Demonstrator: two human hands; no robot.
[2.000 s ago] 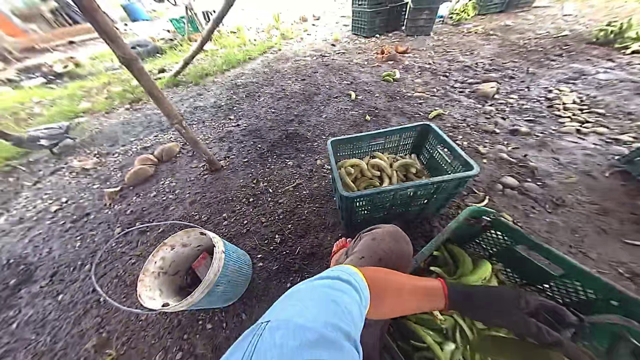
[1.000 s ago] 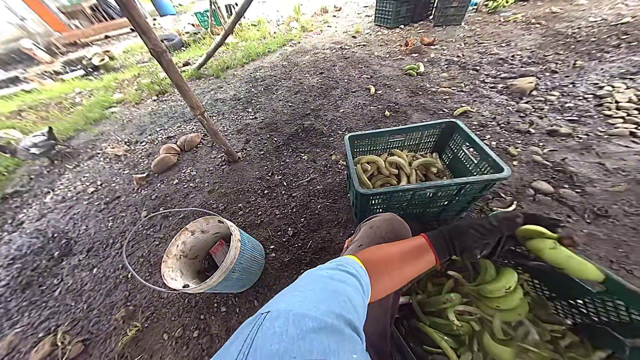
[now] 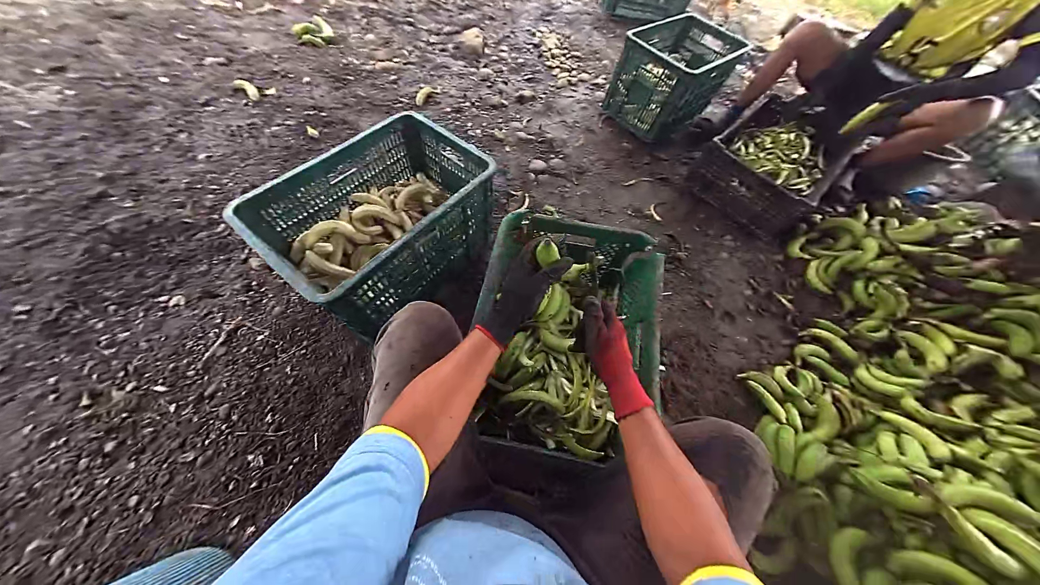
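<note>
My left hand [image 3: 522, 292], in a black glove, grips a green plantain [image 3: 547, 252] over the far part of a green plastic crate [image 3: 644, 325] between my knees. Close beside it, my right hand [image 3: 609, 345], in a black glove with a red cuff, is closed on a narrow dark tool [image 3: 593, 272], perhaps a knife; the fingers hide its handle. Green plantains and strips of peel [image 3: 561, 390] lie in the crate below both hands. To the left stands another green plastic crate [image 3: 357, 296], partly filled with peeled plantains [image 3: 366, 223].
A large heap of green plantains [image 3: 910, 390] covers the ground at right. Beyond it, a seated person [image 3: 877, 89] works over a dark crate [image 3: 751, 191] of green plantains or peels. Another green crate [image 3: 674, 89] stands nearby. A blue bucket's rim [image 3: 183, 566] shows at lower left.
The view has swung right, showing the heap and the other person. My left hand has come in from the crate's right side, where it held green plantains. My right hand is now visible.
</note>
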